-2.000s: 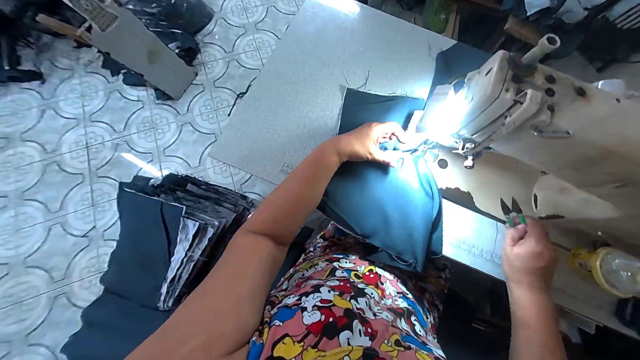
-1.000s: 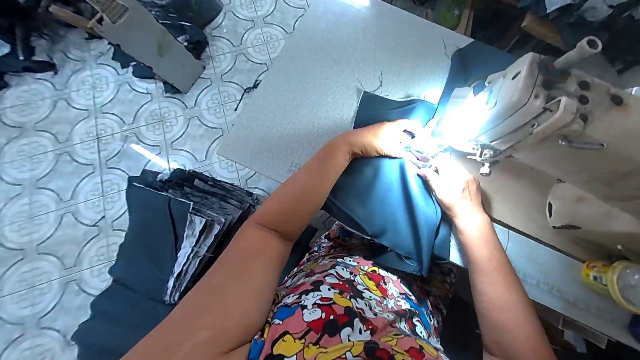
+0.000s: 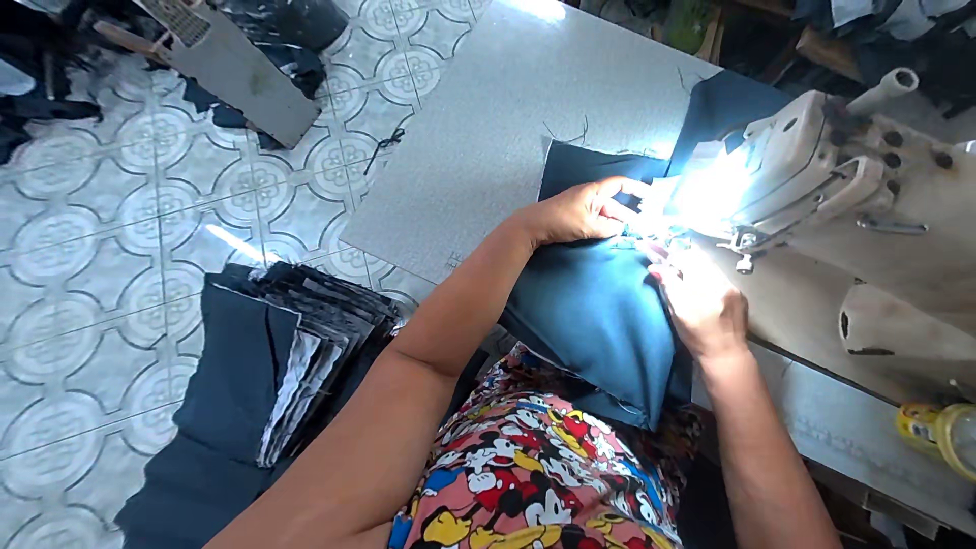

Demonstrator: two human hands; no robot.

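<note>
Dark blue-green fabric [image 3: 595,305] lies at the sewing machine [image 3: 801,168] and hangs over the table's near edge. My left hand [image 3: 591,210] grips the fabric's edge left of the needle area, thumb and fingers close together. Close by on the right, my right hand [image 3: 705,301] has its fingertips at the same edge, near the presser foot. Glare from the machine's lamp washes out the needle area and part of the fingers, so whether the right fingers pinch the cloth or hold something small cannot be seen.
The grey sewing table [image 3: 488,152] extends to the left. A stack of dark cut fabric pieces [image 3: 244,366] sits at lower left above the tiled floor [image 3: 91,320]. At the right edge is a yellow-lidded container [image 3: 957,442]. More dark fabric [image 3: 724,107] lies behind the machine's head.
My right hand, holding small thread snips at the table's right two seconds ago, has come to the fabric beside my left hand. The left hand stays at the cloth.
</note>
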